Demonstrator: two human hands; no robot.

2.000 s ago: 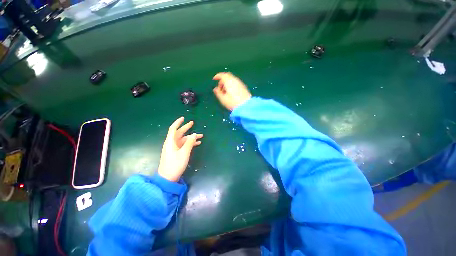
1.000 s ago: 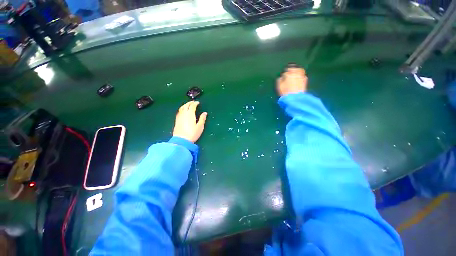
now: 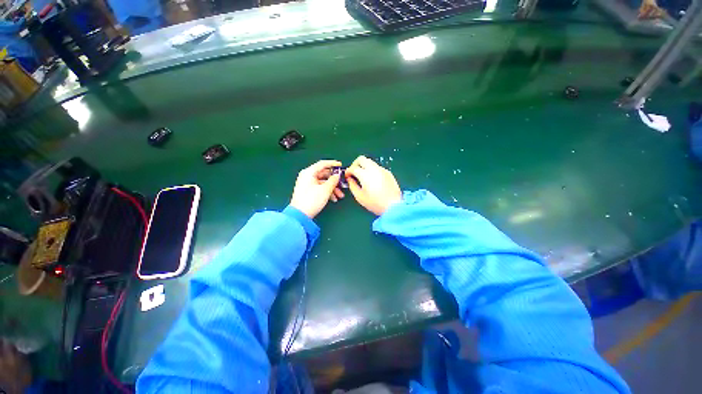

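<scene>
A small black electronic unit (image 3: pixel 341 178) is between the fingertips of both hands, above the green surface (image 3: pixel 493 208). My left hand (image 3: pixel 314 189) grips it from the left and my right hand (image 3: pixel 373 185) from the right. The fingers hide much of it. Three similar units, a far-left one (image 3: pixel 159 137), a middle one (image 3: pixel 215 153) and a nearer one (image 3: pixel 291 140), sit spaced out beyond my left hand. Another unit (image 3: pixel 570 92) sits at far right. White specks are scattered around my hands. A thin cord (image 3: pixel 302 296) hangs from my left wrist.
A phone (image 3: pixel 169 232) and a flat white piece (image 3: pixel 152 297) lie at left, beside black equipment (image 3: pixel 108 238) with a red cable. A black parts tray (image 3: pixel 416 11) is at the far edge. A metal bar (image 3: pixel 654 65) stands at right. Another person's blue sleeve (image 3: pixel 671 262) shows at right.
My right hand reached out to a unit at the far right, then came back beside my left hand. Both hands now hold a unit. My left hand has left the spot near the third unit.
</scene>
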